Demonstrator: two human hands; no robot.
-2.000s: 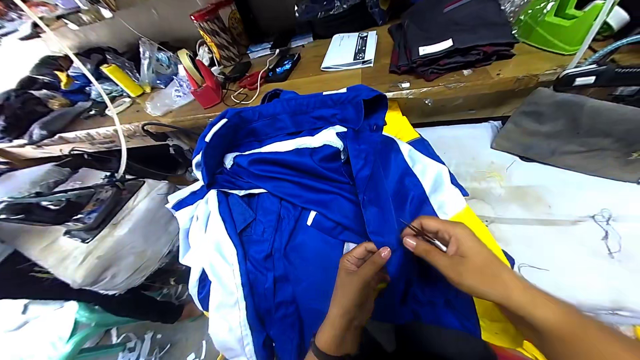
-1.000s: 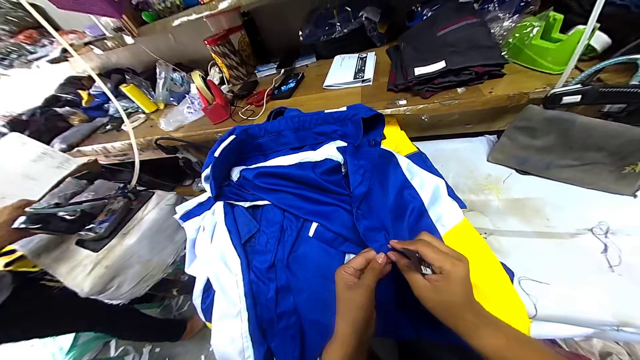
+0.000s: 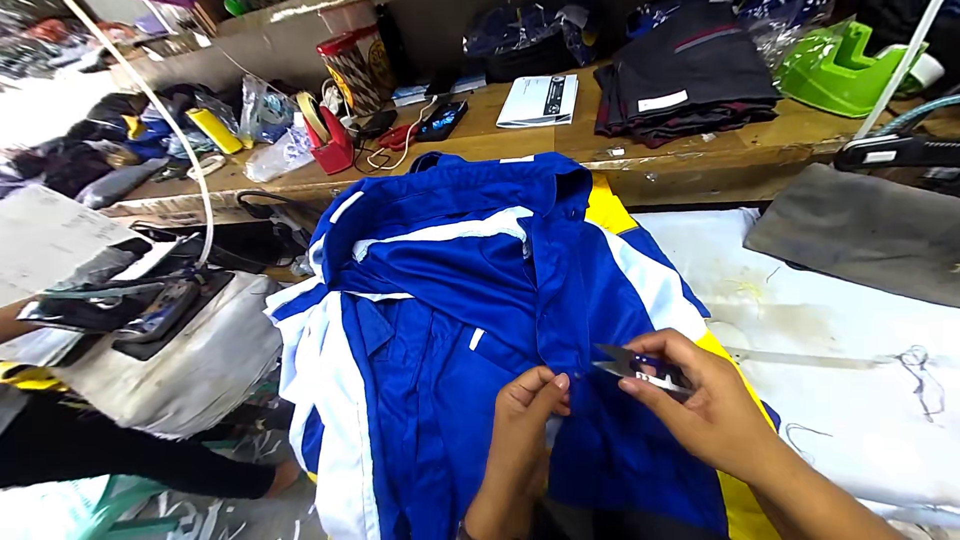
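Observation:
A blue shirt with white and yellow panels point(image 3: 480, 420) lies spread over the table edge, its collar toward the shelf. My left hand point(image 3: 525, 412) pinches the edge of its front placket between thumb and fingertips. Just right of it, my right hand point(image 3: 690, 397) holds a pair of thread snips point(image 3: 645, 369) between thumb and fingers. The snips' blades are apart and point left, close above the blue cloth. Whether a thread lies between the blades cannot be made out.
On the wooden shelf stand a red tape dispenser point(image 3: 330, 142), a phone point(image 3: 442, 120), folded dark garments point(image 3: 686, 82) and a green tape dispenser point(image 3: 847, 71). Grey cloth point(image 3: 862, 229) lies on the white table at right. Another person's leg point(image 3: 135, 450) is at lower left.
My right hand has drawn back slightly to the right from my left fingertips, and the snips' blades now show plainly. The left hand still pinches the cloth.

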